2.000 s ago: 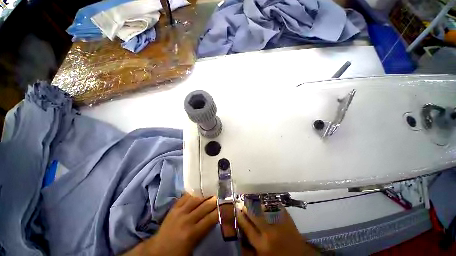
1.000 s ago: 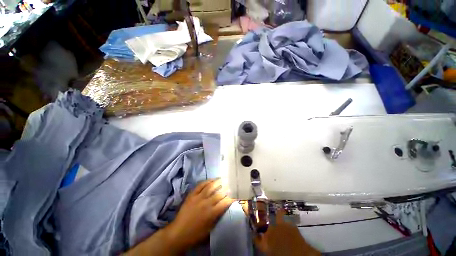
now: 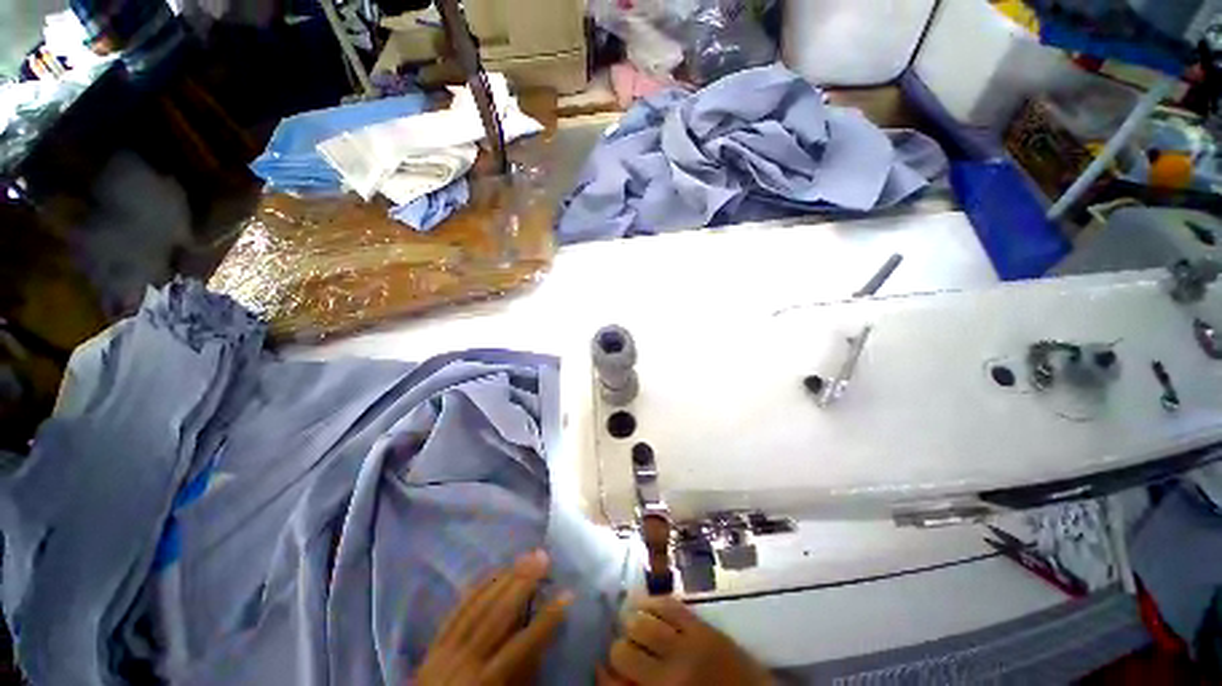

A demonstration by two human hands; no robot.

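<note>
The blue-grey garment piece [image 3: 456,469] lies in loose folds left of the needle area and runs under both hands. My left hand [image 3: 499,627] lies on the cloth with its fingers stretched, left of the presser foot. My right hand [image 3: 677,646] is just right of it, below the needle area, fingers curled at the cloth's edge; whether it grips the cloth is unclear. The white sewing machine head [image 3: 885,416] reaches in from the right. The metal take-up lever cover [image 3: 654,516] partly hides the needle area. Both hands are cut off by the bottom edge.
A stack of cut panels [image 3: 127,442] lies at left. Folded white cloths [image 3: 416,148] lie on the plastic-wrapped brown board [image 3: 389,261]. A crumpled blue-grey heap [image 3: 751,148] is behind the machine. Red-and-dark snips [image 3: 1039,563] lie right. A blue object [image 3: 1005,215] stands behind.
Both hands have moved down, away from the needle area towards the wearer. My left fingers have left the end of the machine head. The view has tilted up since the first frame.
</note>
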